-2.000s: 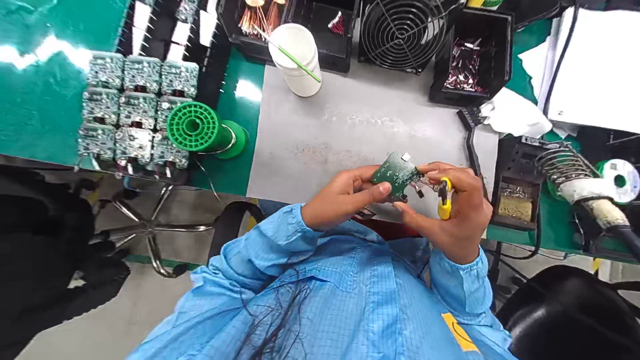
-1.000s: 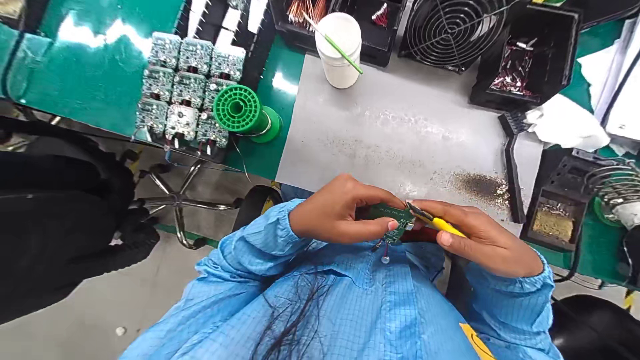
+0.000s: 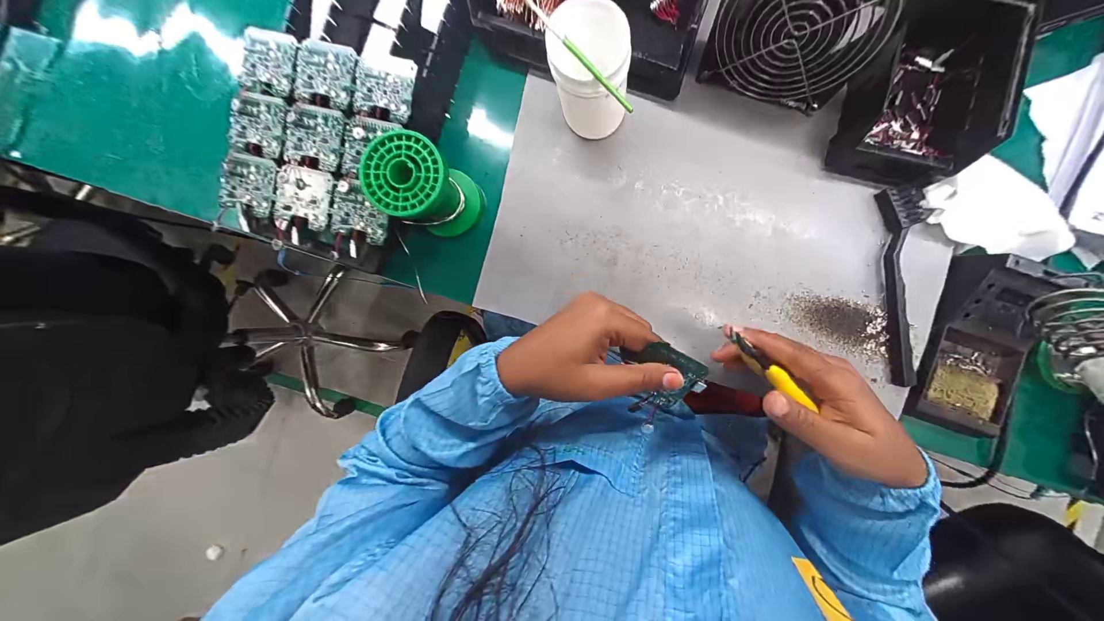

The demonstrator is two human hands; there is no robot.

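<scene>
A small green circuit board (image 3: 677, 371) is gripped between the thumb and fingers of my left hand (image 3: 591, 354), close in front of my chest at the near edge of the bench. To its right, my right hand (image 3: 828, 405) holds yellow-handled hand cutters or pliers (image 3: 780, 375), their dark jaws pointing up and left. A gap separates the tool from the board. Whether the jaws are parted is too small to tell. My left fingers partly cover the board.
A grey mat (image 3: 681, 216) bears dark clippings (image 3: 837, 319) beside a black brush (image 3: 897, 293). A white bottle (image 3: 591, 78) and fan (image 3: 793, 43) stand behind. Left are a green spool (image 3: 405, 172) and several circuit boards (image 3: 302, 194); right are a parts bin (image 3: 940, 95) and soldering-iron stand (image 3: 975, 362).
The cutters, at the board one second ago, are now apart from it to the right. My left hand keeps hold of the board, which has been turned.
</scene>
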